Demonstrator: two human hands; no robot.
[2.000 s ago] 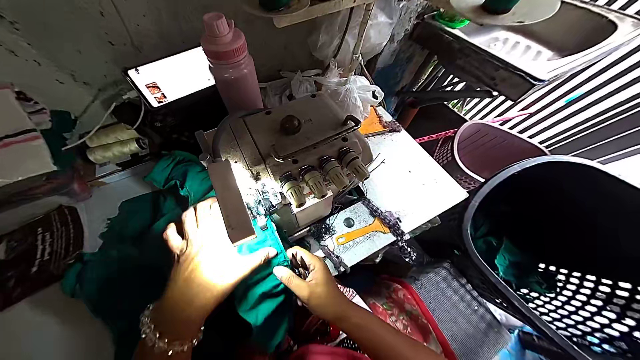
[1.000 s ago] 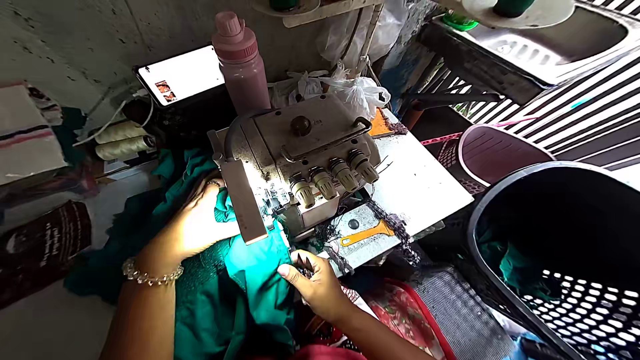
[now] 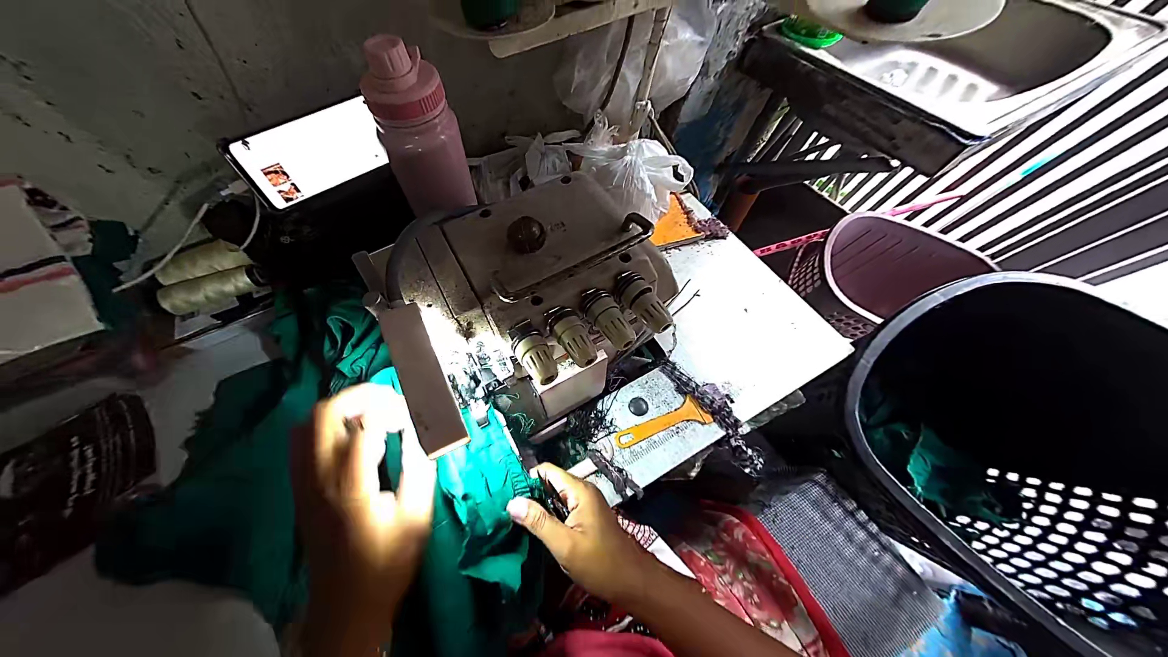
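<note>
An overlock sewing machine [image 3: 529,237] stands in the middle, its needle area lit. Green fabric [image 3: 484,493] runs from under the presser foot area down toward me, with more of it bunched at the left. Blurred, my left hand [image 3: 374,465] is raised beside the machine's left front, over the fabric; its fingers are bent and apart. My right hand [image 3: 584,529] pinches the fabric's right edge below the needle area, and a small dark tool, partly hidden, sits in its fingers. An orange-handled tool [image 3: 666,422] lies on the machine table.
A pink bottle [image 3: 424,137] and a lit phone or tablet [image 3: 310,151] stand behind the machine, thread cones [image 3: 205,290] at the left. Plastic bags [image 3: 639,173] are at the back. A black basket [image 3: 867,365] holding green cloth and a pink basket [image 3: 903,228] stand at the right.
My left hand was on the fabric a second ago and now appears lifted, nearer the camera. My right hand stays at the fabric's right edge.
</note>
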